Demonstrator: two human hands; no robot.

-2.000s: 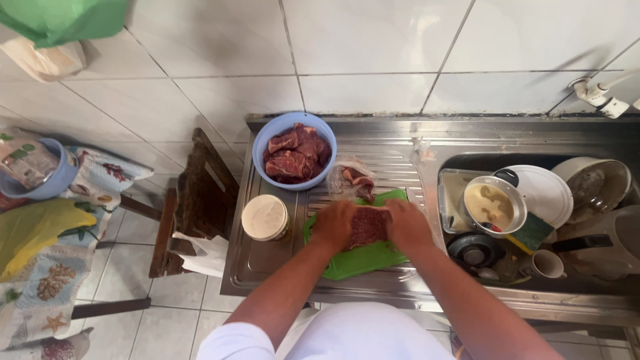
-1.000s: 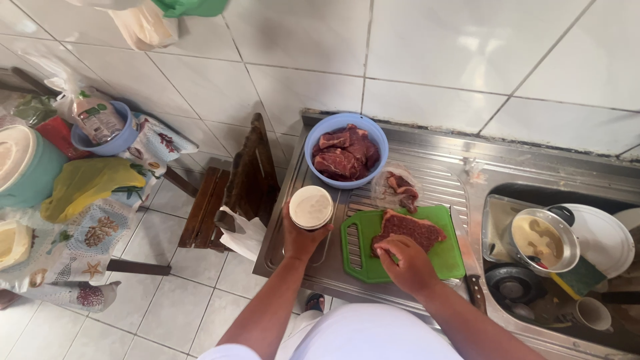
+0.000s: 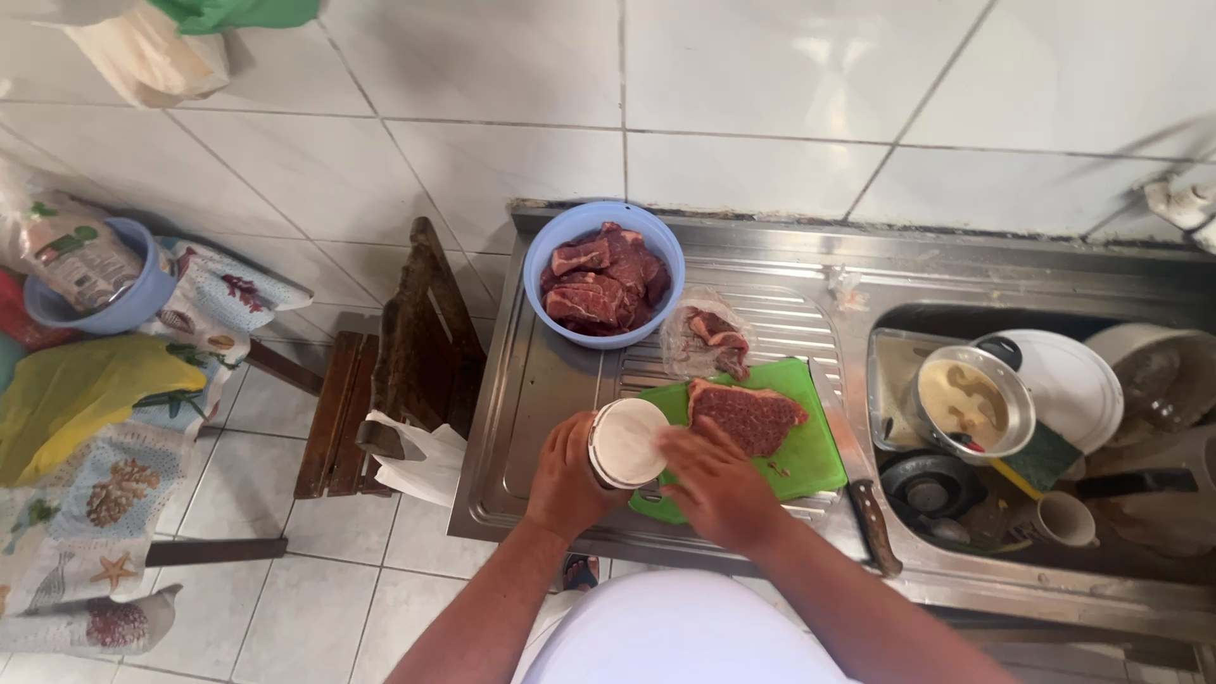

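My left hand [image 3: 570, 475] is wrapped around a white round tub [image 3: 629, 443], held over the left end of the green cutting board [image 3: 812, 465]. Beside its rim is my right hand [image 3: 712, 484], slightly blurred, fingers extended and holding nothing that I can see. A flat slab of raw red meat [image 3: 746, 418] lies on the board, just past the right hand. Behind it, meat trimmings [image 3: 719, 342] rest on a clear plastic bag. Thick pieces of raw meat fill the blue bowl [image 3: 674, 294]. A knife with a wooden handle [image 3: 872, 532] lies along the board's right side.
The steel sink [image 3: 883, 332] on the right holds a pot of cloudy liquid [image 3: 1026, 418], a white plate [image 3: 1092, 389], a cup [image 3: 1066, 518] and a sponge [image 3: 1040, 461]. Left of the counter stands a wooden chair [image 3: 423, 332]; farther left is a table with a patterned cloth [image 3: 123, 484].
Two seconds ago both hands were on the meat slab and the tub stood on the counter. My left hand took hold of the tub; my right hand has since moved from the meat to the tub.
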